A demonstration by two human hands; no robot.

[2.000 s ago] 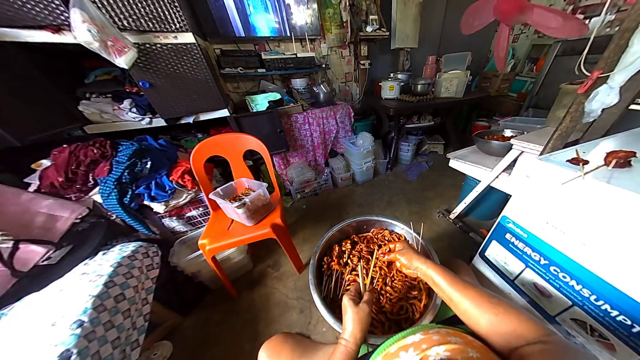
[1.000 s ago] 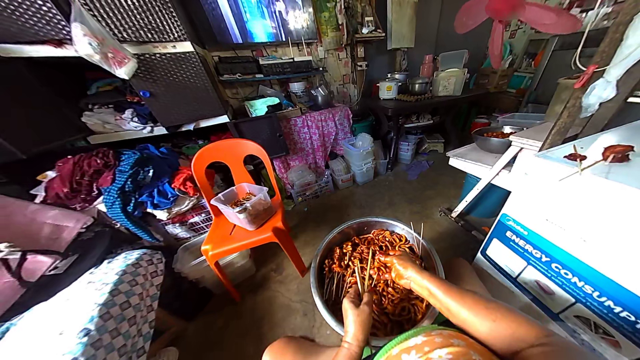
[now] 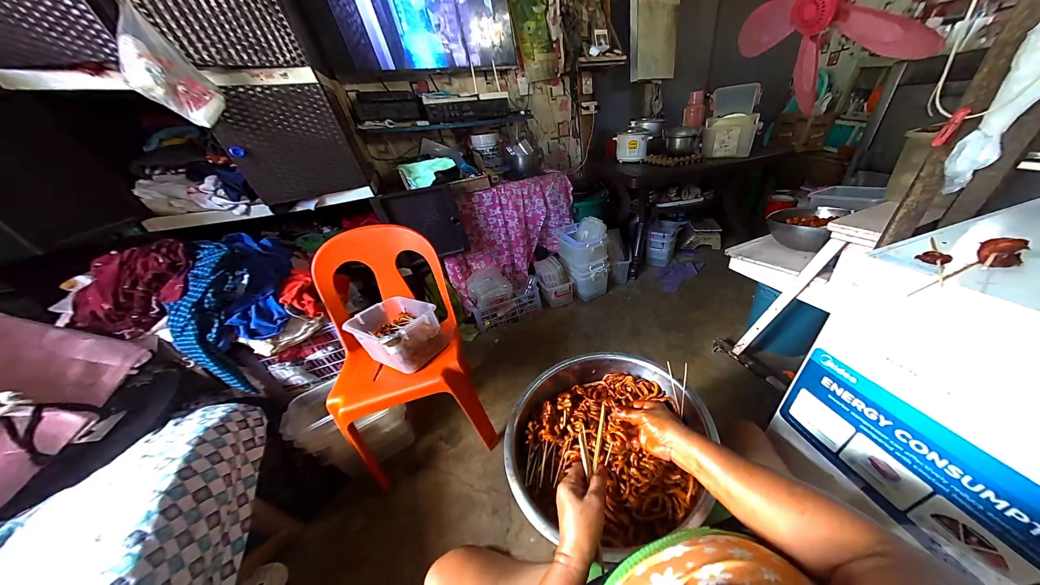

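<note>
A large round metal basin (image 3: 520,471) holds a heap of reddish-brown, sauce-coated strips that look like meat or intestines (image 3: 650,496). Low in the basin, my left hand (image 3: 581,496) grips a few thin wooden skewers (image 3: 600,439) that point up. Just right of them my right hand (image 3: 654,426) touches the coated strips, fingers curled; whether it holds a piece is hard to tell. Several more skewers lie at the basin's left inside, with strips on them, and others stick up at its back right rim.
An orange plastic chair (image 3: 390,390) with a clear plastic tub (image 3: 398,345) stands ahead left. To the right are a white box-like surface (image 3: 959,325) with skewered pieces (image 3: 1001,252) and a metal bowl (image 3: 800,231). Plastic containers (image 3: 585,256) stand on the floor behind.
My right hand has shifted slightly within the basin, staying at the strips. My left hand keeps hold of the skewers in nearly the same place.
</note>
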